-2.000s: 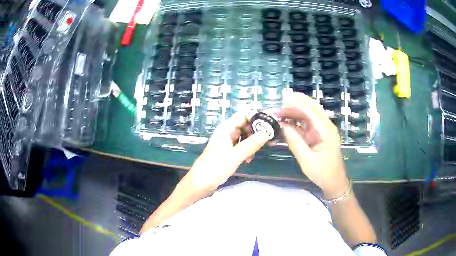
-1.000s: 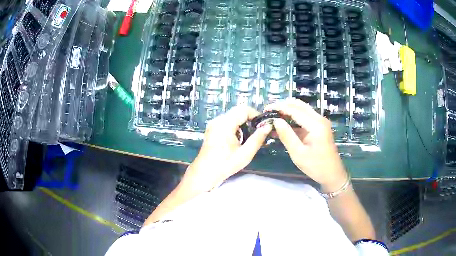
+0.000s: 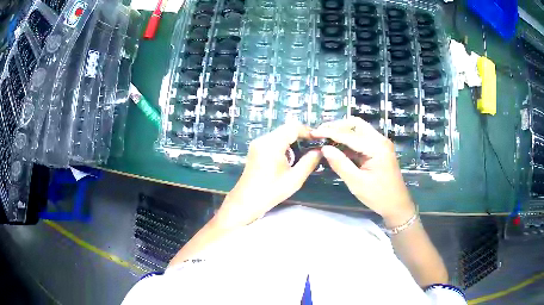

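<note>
A small round black part (image 3: 312, 143) is between my two hands, seen nearly edge-on as a thin dark strip. My left hand (image 3: 275, 164) grips it from the left with thumb and fingers; a second dark piece with a pale rim shows at its fingers. My right hand (image 3: 364, 164) grips the part from the right with thumb and forefinger. The fingers hide much of it. Both hands are over the front edge of a clear blister tray (image 3: 203, 156), which has black parts in its left and right columns and empty pockets in the middle ones.
Stacked clear trays (image 3: 89, 113) stand at the left. A green-and-white marker (image 3: 145, 107) and a red marker (image 3: 153, 21) lie left of the tray. A yellow block (image 3: 487, 86), white tissue (image 3: 462, 62) and black cord are at its right. A blue bin (image 3: 496, 15) is back right.
The black part has turned from showing its silver-white centre to nearly edge-on. Both hands have closed in around it. The view has shifted slightly.
</note>
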